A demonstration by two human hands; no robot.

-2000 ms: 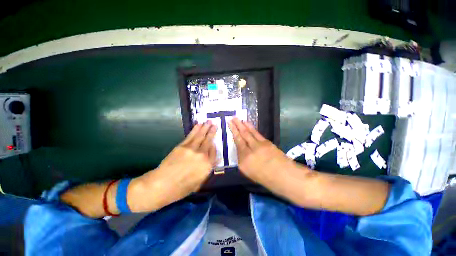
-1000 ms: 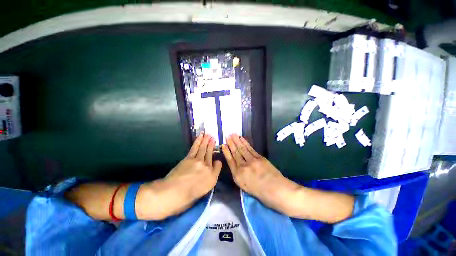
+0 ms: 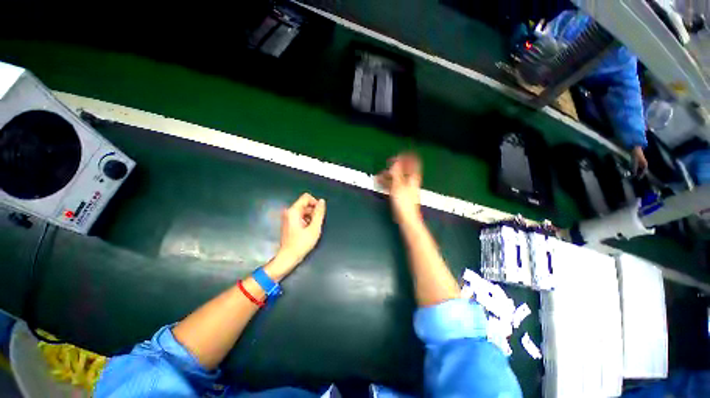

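Observation:
My left hand [image 3: 302, 227] is above the green mat [image 3: 233, 241], fingers curled in, with nothing seen in it. My right hand [image 3: 403, 177] is blurred over the white rail [image 3: 288, 158] at the belt's near edge; its finger pose is unclear. A black-framed device [image 3: 374, 89] with a pale pack and dark stripe lies on the green belt beyond my hands. Another device [image 3: 517, 167] lies on the belt to the right, and one [image 3: 276, 33] at upper left. Stacked battery packs [image 3: 514, 255] and loose white strips [image 3: 495, 305] lie at right.
A pale blower [image 3: 48, 155] stands at left. White battery trays [image 3: 584, 322] are at right, near a wrapped post [image 3: 615, 227]. Another person's blue sleeve [image 3: 623, 97] shows across the belt at upper right. Yellow pieces [image 3: 68, 365] are at lower left.
The device no longer lies on the mat between my hands. My hands have parted and moved up, the right to the belt rail. The view has turned, showing more belt and devices.

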